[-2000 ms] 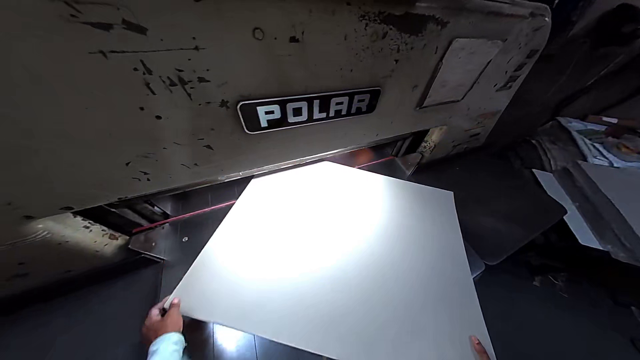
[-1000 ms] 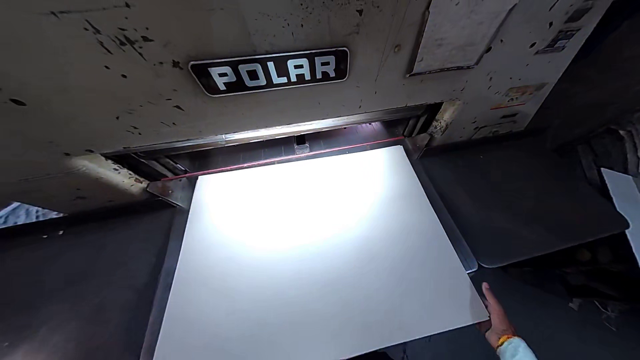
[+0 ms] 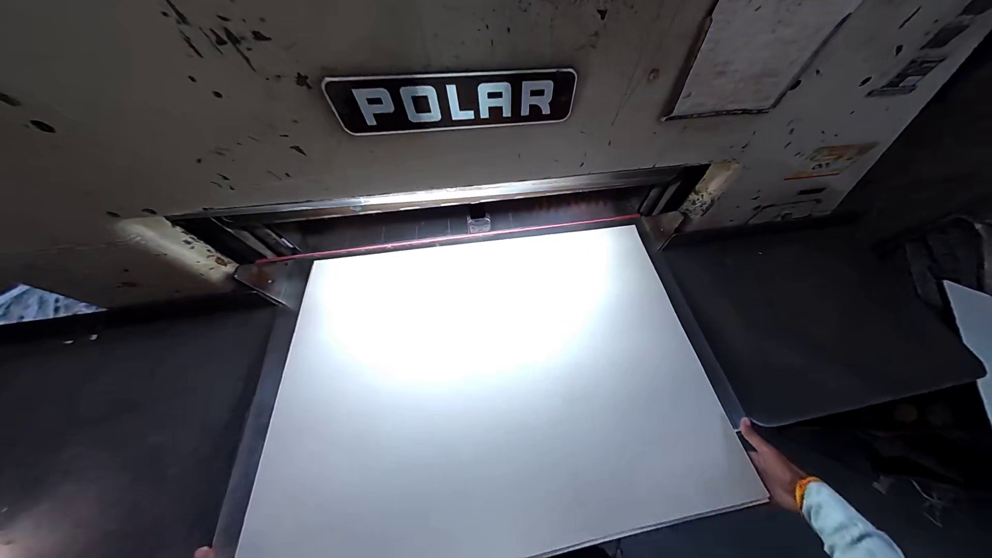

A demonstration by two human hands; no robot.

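Note:
A stack of large white sheets (image 3: 496, 434) lies on the table of a Polar paper-cutting machine (image 3: 256, 155). Its far edge is just in front of the red line (image 3: 387, 246) along the slot. My right hand (image 3: 773, 467), with an orange band at the wrist, is against the stack's right edge near the close corner, thumb pointing forward; the fingers under it are hidden. Of my left hand (image 3: 204, 552) only a fingertip shows at the bottom edge of the view, by the stack's left edge; its grip cannot be seen.
Dark side tables flank the machine, one at left (image 3: 116, 403) and one at right (image 3: 814, 333). A metal block (image 3: 479, 225) stands in the slot behind the red line. Part of a pale sheet (image 3: 973, 333) shows at the far right. A light panel (image 3: 759, 58) is on the machine's front.
The sheets, held askew two seconds ago, now lie nearly square to the slot. My right hand has moved up along their right edge. The view has shifted.

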